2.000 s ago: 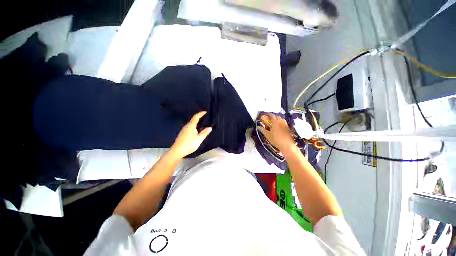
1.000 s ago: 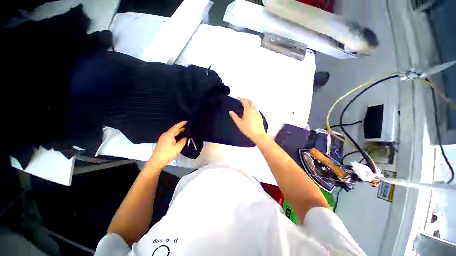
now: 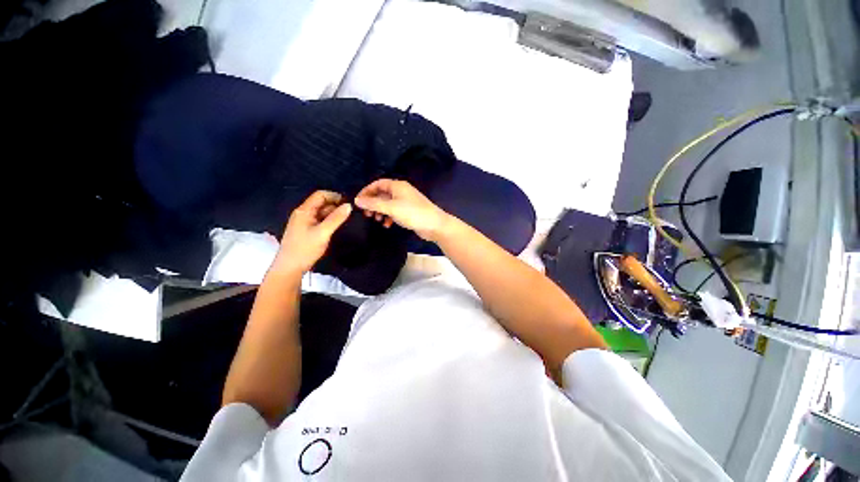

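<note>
The dark pinstriped garment [image 3: 325, 141] lies bunched over the middle of the navy pressing board [image 3: 495, 202], whose rounded right end and left part are bare. My left hand [image 3: 314, 229] and my right hand [image 3: 398, 207] are close together over the garment, fingertips nearly touching. Both hands pinch the dark cloth; the exact spot between the fingertips is too small and dark to tell.
The steam iron [image 3: 641, 287] sits on the dark rest pad [image 3: 577, 259] at right, with hose and cable. A black garment pile [image 3: 75, 160] is at left. The white table cover [image 3: 481, 89] lies beneath the board.
My right hand has let go of the iron, then moved left from the board's right end to meet my left hand. The garment is now bunched, baring the board's right end.
</note>
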